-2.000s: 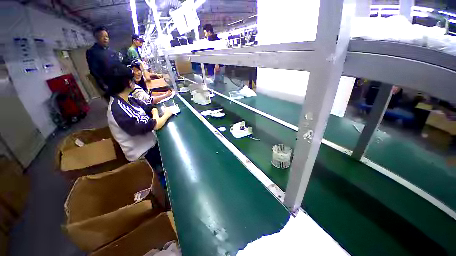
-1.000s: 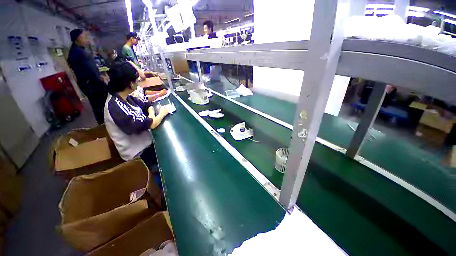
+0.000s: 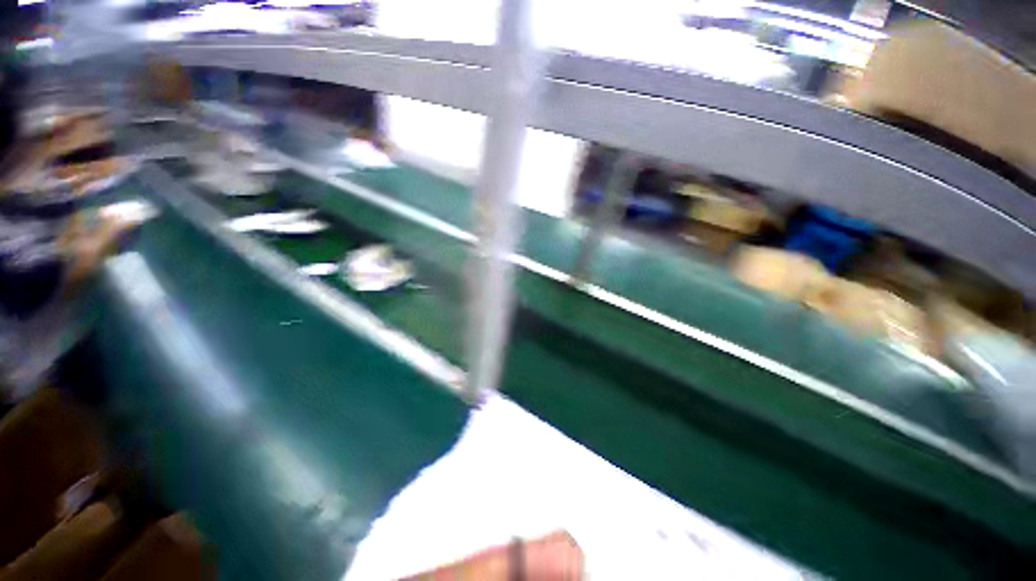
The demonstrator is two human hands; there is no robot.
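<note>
A bright white sheet (image 3: pixel 454 499) lies at the bottom centre on the green bench, overexposed and without clear detail. A bare wrist with a dark band, which looks like my left hand (image 3: pixel 553 557), comes in at the bottom edge over the sheet. The fingers do not show against the white, so I cannot tell what they hold. Faint grey marks show on the sheet to the right of the wrist. My right hand cannot be made out. The picture is blurred.
White parts, one a rounded piece (image 3: pixel 377 268) and one flat piece (image 3: pixel 278 222), lie on the green belt (image 3: pixel 636 397). A grey metal post (image 3: pixel 495 227) stands at the sheet's far corner. A blurred person's arm (image 3: pixel 97 233) and cardboard boxes (image 3: pixel 51 488) are at left.
The view has swung to the right, so the post, belt parts and people shift left. A wrist has come in at the bottom. The round slotted part no longer shows.
</note>
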